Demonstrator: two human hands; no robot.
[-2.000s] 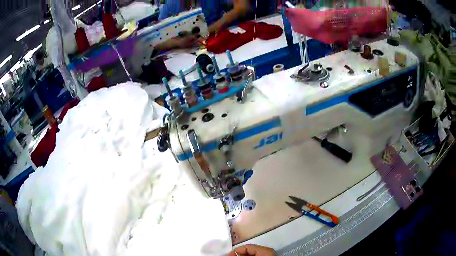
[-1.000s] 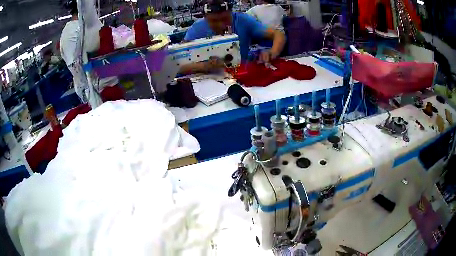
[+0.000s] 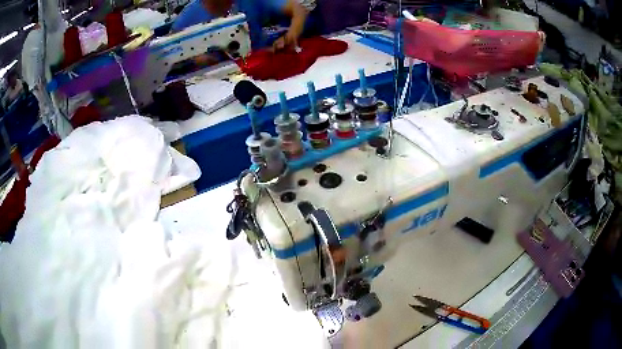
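Note:
Neither of my hands is in the picture. A large heap of white fabric (image 3: 89, 225) covers the left side and runs to the bottom edge, left of the sewing machine. The white sewing machine (image 3: 368, 204) with a blue stripe stands in the middle. Its needle area (image 3: 331, 310) is partly hidden behind the machine's head. Thread snips (image 3: 450, 315) with an orange and a blue handle lie with blades apart on the table, right of the needle area.
A black-handled tool (image 3: 475, 230) lies by the machine. A purple plate (image 3: 551, 258) and a ruler strip (image 3: 508, 324) are at the front right. Bobbins (image 3: 318, 129) stand on blue pegs. A pink basket (image 3: 470, 54) is behind. A person works on red cloth (image 3: 290, 60) at another machine.
The view swung up and left, then back down to the right. The hand seen at the bottom edge two seconds earlier is out of the picture. The snips are back in full view.

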